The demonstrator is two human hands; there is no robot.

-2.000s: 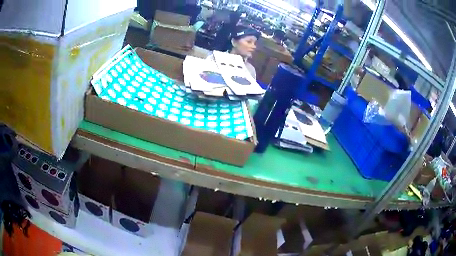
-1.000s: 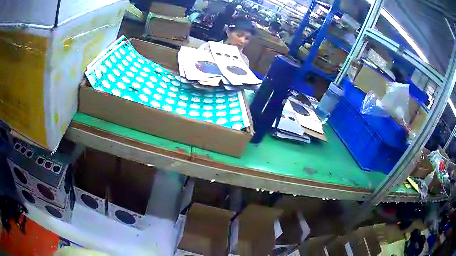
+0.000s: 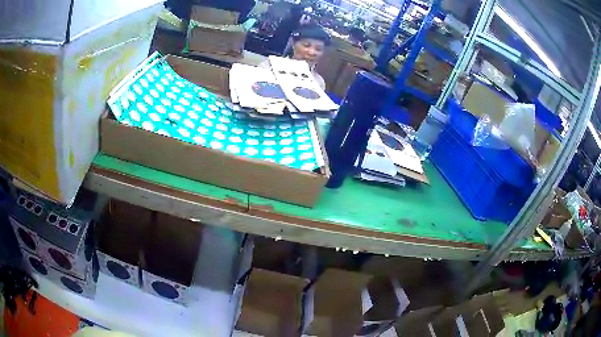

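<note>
Neither of my hands can be made out. Open retail boxes (image 3: 271, 301) with brown insides stand in a row on the white bench (image 3: 211, 276) below the shelf. Two more open boxes (image 3: 165, 289) with dark round pictures low on the front stand at the left. Closed retail boxes (image 3: 54, 253) are stacked at the far left, with coloured circles on their grey tops. A dark tangled cable bundle (image 3: 18, 289) lies at the left edge above the orange mat (image 3: 43, 322). A pale yellow shape shows at the bottom edge, unclear.
The green shelf (image 3: 369, 214) holds a brown tray carton (image 3: 211, 164) with teal sheets, printed cards (image 3: 263, 89), a dark blue cylinder (image 3: 356, 125) and a blue bin (image 3: 478, 171). A large white-yellow carton (image 3: 72, 105) stands left. A person (image 3: 310, 47) is behind the shelf.
The view has shifted slightly, so the shelf and its contents sit a little further left and higher in the picture. The person behind has moved slightly. No object has clearly been moved.
</note>
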